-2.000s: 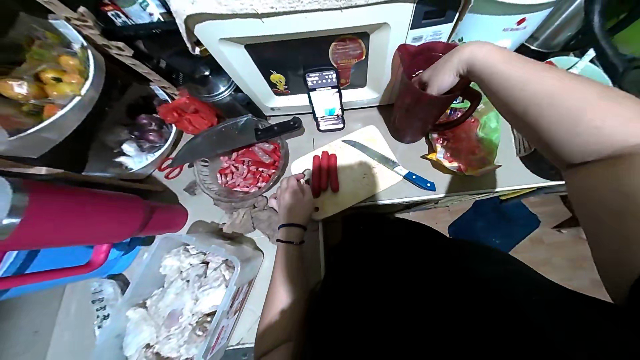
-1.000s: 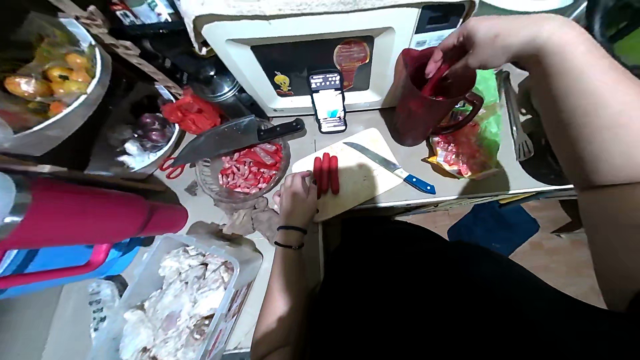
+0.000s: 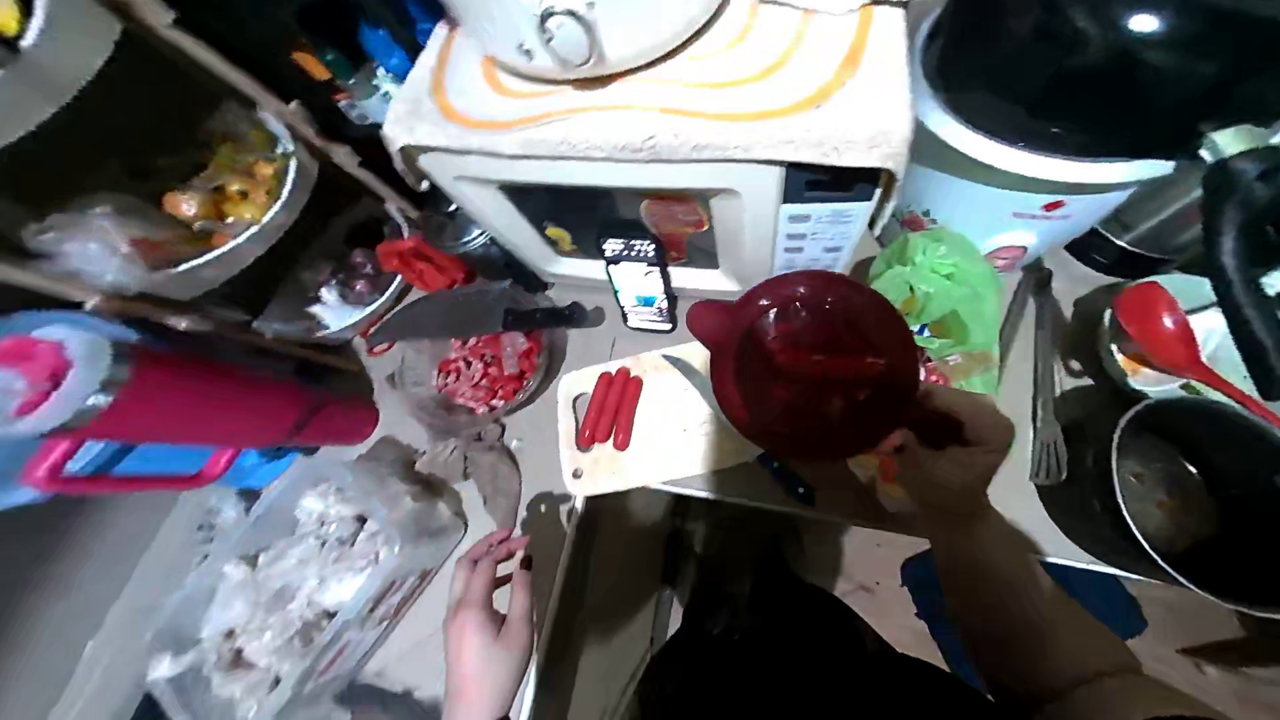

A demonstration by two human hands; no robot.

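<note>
My right hand (image 3: 950,450) grips the handle of a dark red plastic pitcher (image 3: 815,365), raised over the right part of a pale cutting board (image 3: 665,420). Three red hot dogs (image 3: 610,410) lie side by side on the board. The pitcher hides most of a knife; part of its blade and its dark handle (image 3: 787,478) show. My left hand (image 3: 490,610) holds nothing, its fingers apart, near a crumpled brownish cloth or bag (image 3: 490,470). A cleaver (image 3: 450,312) rests across a glass bowl of cut red pieces (image 3: 487,372).
A lit phone (image 3: 640,285) leans against a microwave (image 3: 750,215). To the left are a pink tumbler (image 3: 230,400) and a plastic tub of raw meat (image 3: 290,580). A green plastic bag (image 3: 940,290), a slotted turner (image 3: 1047,400) and a dark pot (image 3: 1190,500) stand or lie right.
My right hand has gone from inside the pitcher to its handle, and the pitcher is lifted over the board. My left hand has moved away from beside the hot dogs. The view has shifted.
</note>
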